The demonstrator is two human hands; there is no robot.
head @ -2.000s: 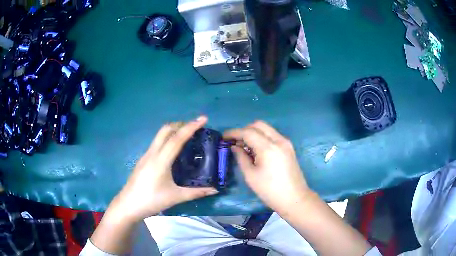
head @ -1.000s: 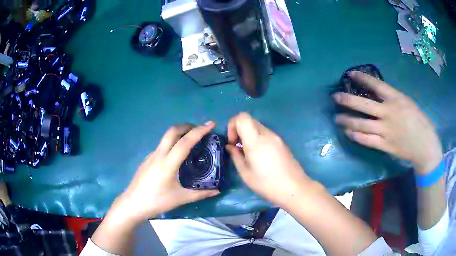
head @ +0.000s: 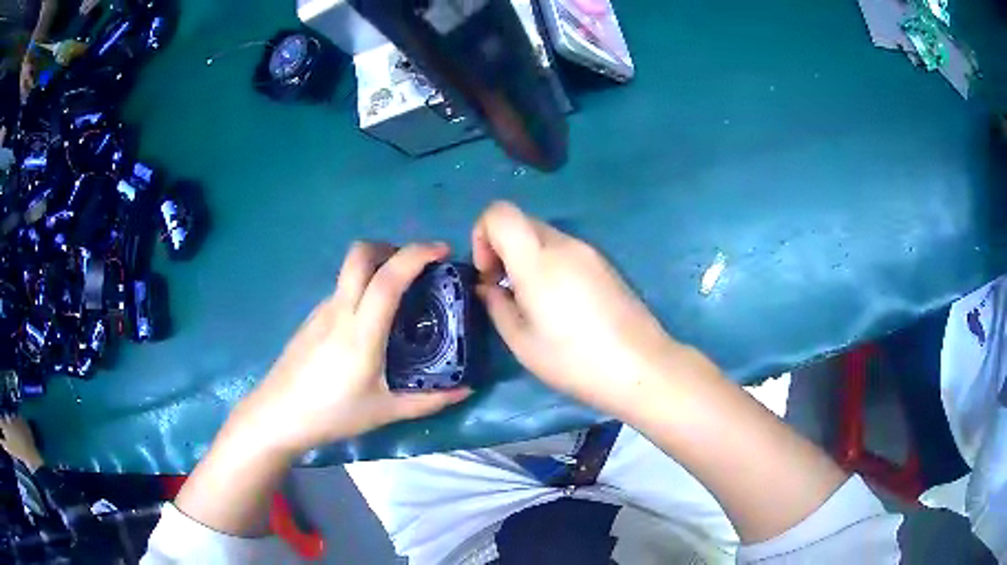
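Note:
My left hand [head: 331, 342] grips a black rounded-square speaker unit [head: 425, 329], fingers over its top edge and thumb along its bottom edge. Its ringed cone and corner screw holes face up and to the right. My right hand [head: 552, 292] is at the unit's upper right corner, with thumb and index finger pinched together. A small white piece [head: 504, 284] shows at these fingertips; it is too small to identify. The unit's right side is dark, and no blue cell shows.
A dark heap of part-assembled units [head: 88, 243] lies left. A black screwdriver [head: 486, 83] hangs before the white metal feeder [head: 403, 110]. A round black unit [head: 293, 64] is at upper left, green and grey boards [head: 922, 39] at upper right. Another person's hand [head: 20, 439] shows lower left.
The unit has turned from showing its blue cell to showing its ringed face. Another person's hand reached the separate speaker unit at right; both are gone from view. The whole view has shifted.

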